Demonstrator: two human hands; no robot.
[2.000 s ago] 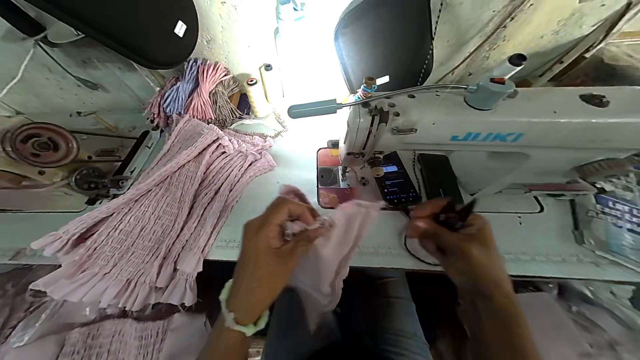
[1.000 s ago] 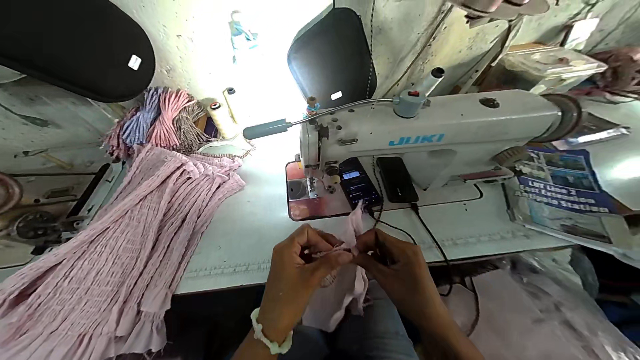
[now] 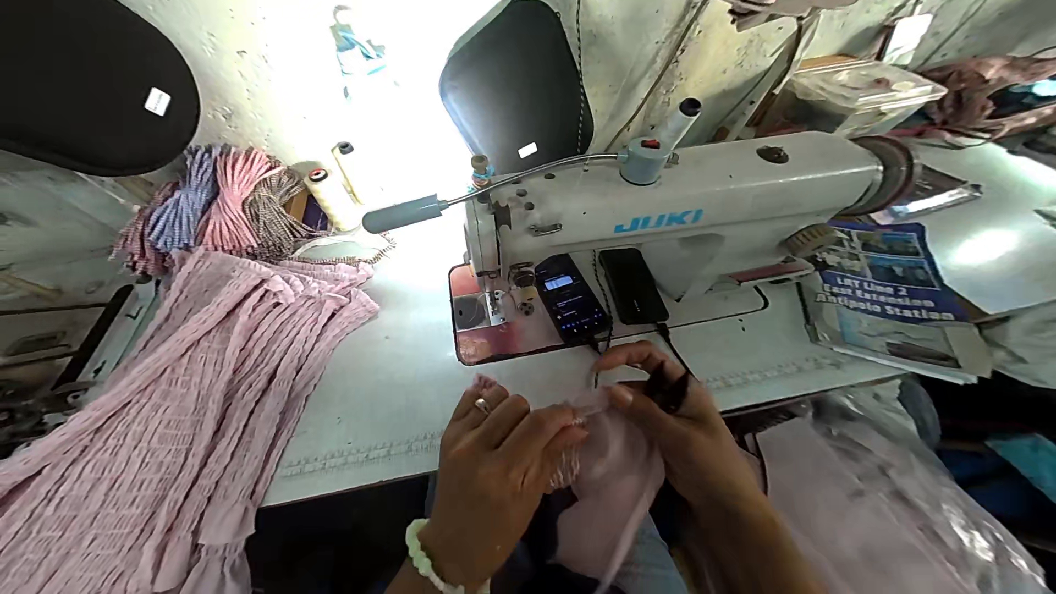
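Observation:
Both hands hold a small piece of sheer pink fabric [image 3: 606,487] over my lap, in front of the sewing table. My left hand [image 3: 507,462], with a ring and a pale beaded bracelet, pinches its gathered edge. My right hand [image 3: 672,421] grips the same edge between thumb and fingertips, and a small dark tool, possibly thread snips [image 3: 667,391], lies against its palm. Beyond them stands a white Juki sewing machine [image 3: 685,198], its presser foot [image 3: 495,307] with no fabric visible under it. Gathered pink fabric pieces [image 3: 190,396] drape over the table at the left.
A lit phone [image 3: 571,299] and a black device with a cable [image 3: 633,286] lie beside the needle area. Thread cones [image 3: 332,200] and bundled cords [image 3: 219,202] are at the back left. A printed bag [image 3: 895,280] lies right; plastic-wrapped pink fabric [image 3: 858,495] is below it.
Two seconds ago my right hand was apart from the fabric with the dark tool; now it meets my left hand at the fabric's edge. The view has shifted.

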